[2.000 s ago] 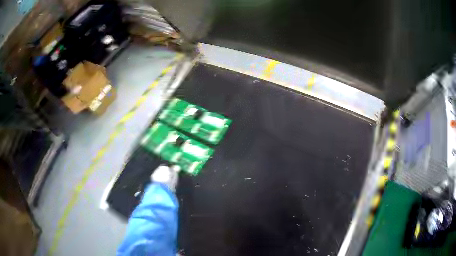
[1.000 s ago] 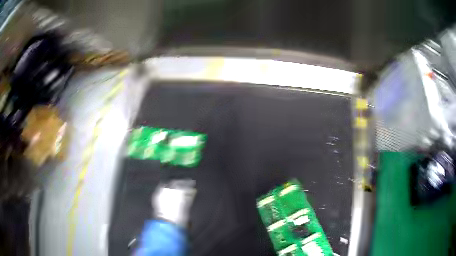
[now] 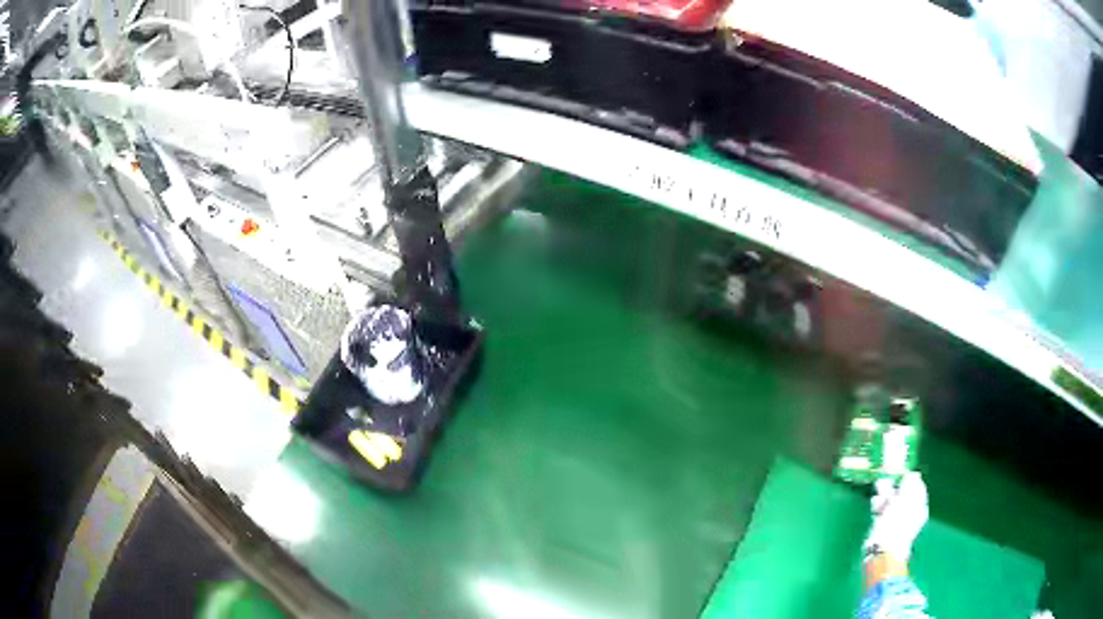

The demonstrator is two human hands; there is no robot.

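Note:
My right hand (image 3: 898, 514), in a white glove with a thin dark band at the wrist and a blue sleeve, reaches up at the lower right. Its fingers are on the near end of a green circuit board (image 3: 881, 441) with pale parts and one black part. The board is over the green bench, just beyond the bright green mat (image 3: 786, 556). Blur hides the exact finger grip. My left hand is not in view.
A black bin (image 3: 393, 466) with a shiny wrapped item and yellow piece sits on the green bench (image 3: 581, 423). Dark shelf edge (image 3: 145, 556) lies lower left, with a blurred green patch. A pale-edged shelf crosses above; machinery stands upper left.
The view has swung right from the black tray to the green bench. My left hand has left the picture. My right hand has come into view at a board.

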